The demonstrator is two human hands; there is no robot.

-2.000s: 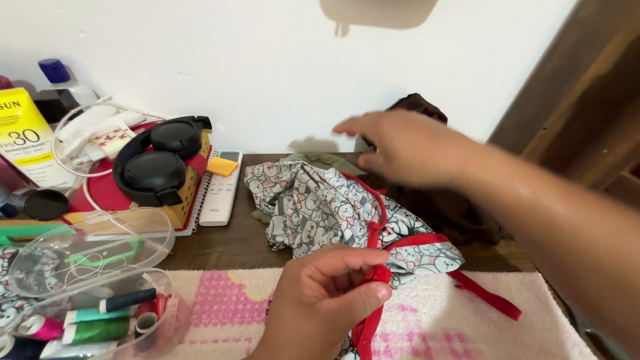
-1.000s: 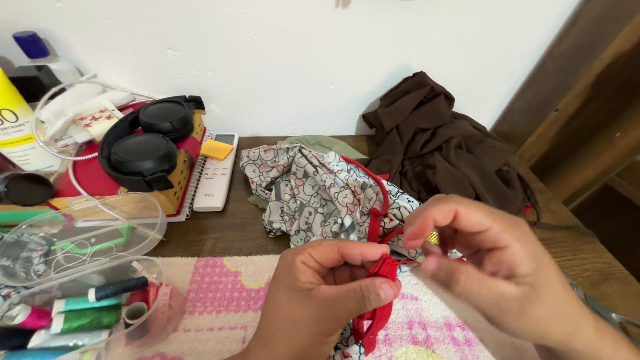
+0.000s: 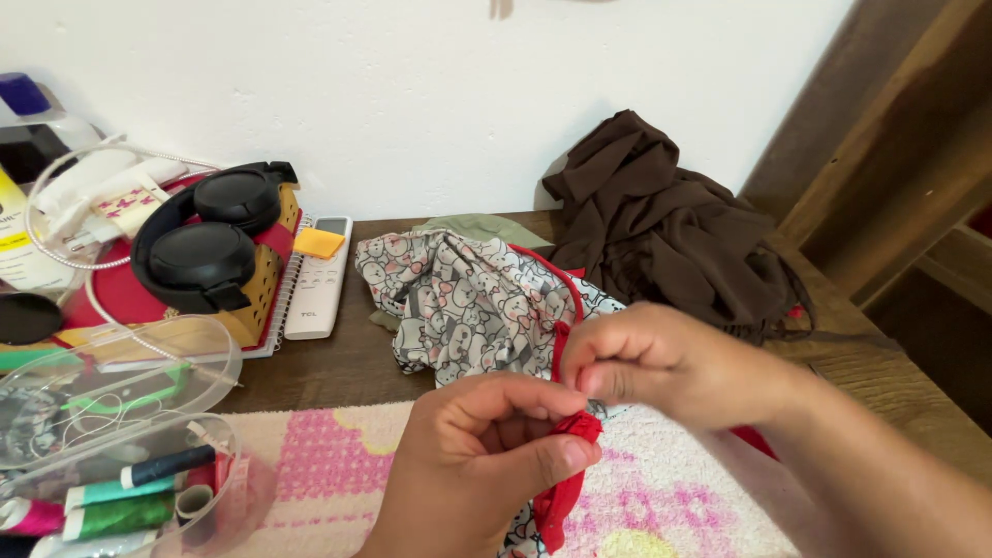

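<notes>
My left hand [image 3: 496, 457] pinches the gathered end of a red fabric binding [image 3: 564, 496] between thumb and forefinger. The binding belongs to a printed cloth with cartoon animals [image 3: 473, 298], which lies bunched behind the hands. My right hand [image 3: 659, 364] is just above and to the right, its thumb and forefinger pressed together close to the red end. Whether something thin, such as a needle or thread, is between those fingertips cannot be told. Part of the cloth and binding is hidden by both hands.
A pink and white towel [image 3: 333, 465] lies under the hands. At left are a clear plastic box [image 3: 232, 465] of thread spools, black headphones [image 3: 203, 263] on a box, and a white remote control [image 3: 314, 298]. Brown fabric [image 3: 666, 225] is heaped at the back right, by the wall.
My right hand, raised over the cloth two seconds ago, has come down beside the left one. A yellow-gold thing by its fingers one second ago is no longer visible. The left hand keeps its pinch.
</notes>
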